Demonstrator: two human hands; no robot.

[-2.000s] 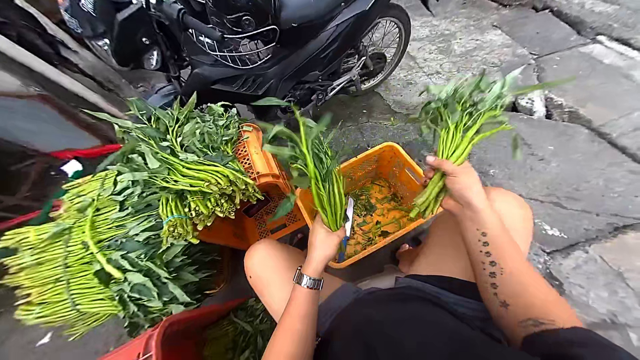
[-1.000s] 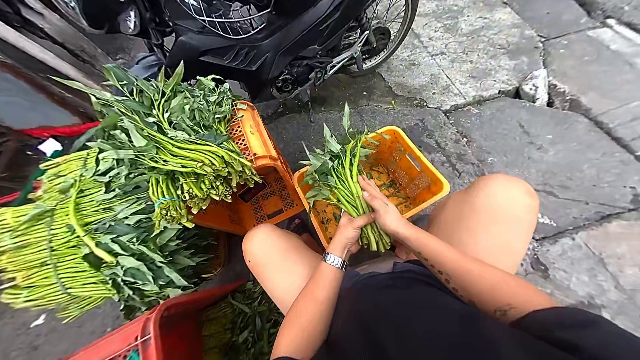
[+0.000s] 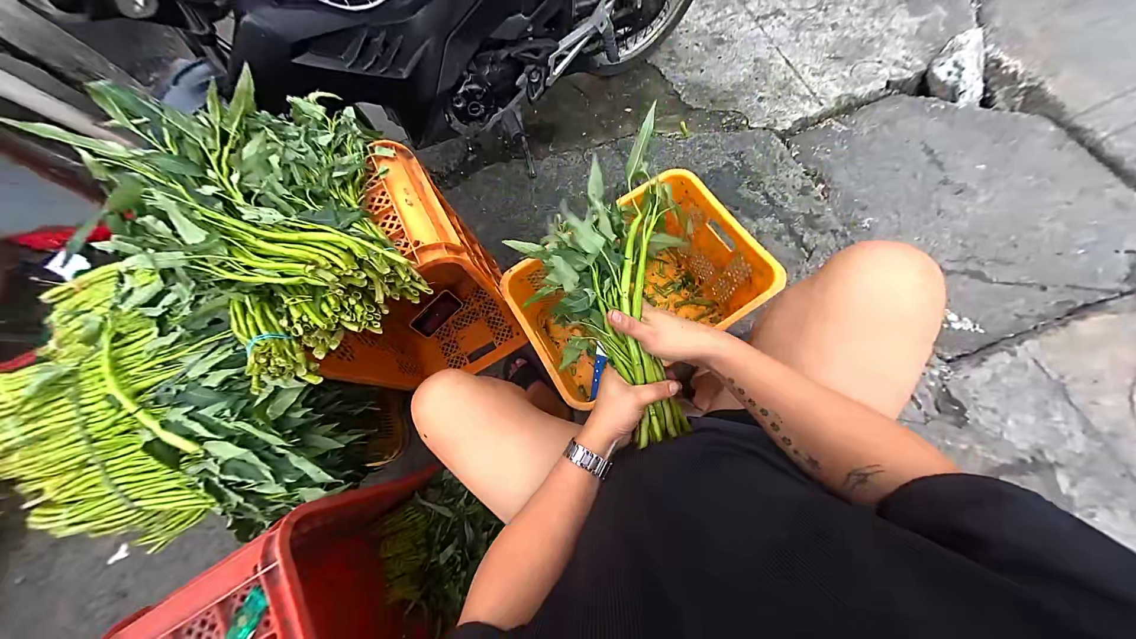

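A bunch of leafy green stalks, which look like water spinach (image 3: 632, 293), is held upright-tilted over my lap, leaves pointing away from me. My left hand (image 3: 626, 404) wraps around its lower stems, just above the cut ends. Higher up, my right hand (image 3: 666, 335) grips the same stems from the right. A knife with a blue handle (image 3: 599, 371) shows beside my left hand; its blade is mostly hidden by the leaves. Below and beyond the bunch stands a yellow-orange plastic crate (image 3: 754, 297) with loose leaf and stem scraps on its bottom.
Large piles of green stalks (image 3: 115, 426) lie at the left, some tied in bundles (image 3: 266, 346), against a tipped orange crate (image 3: 461, 306). A red crate (image 3: 284, 568) holding greens stands at lower left. A black motorcycle (image 3: 373, 71) is parked beyond, on cracked stone paving (image 3: 967, 195).
Two seconds ago each hand held a separate bunch, apart from each other. Both hands have come together on one bunch, and my right hand now grips higher up the stems than a second ago.
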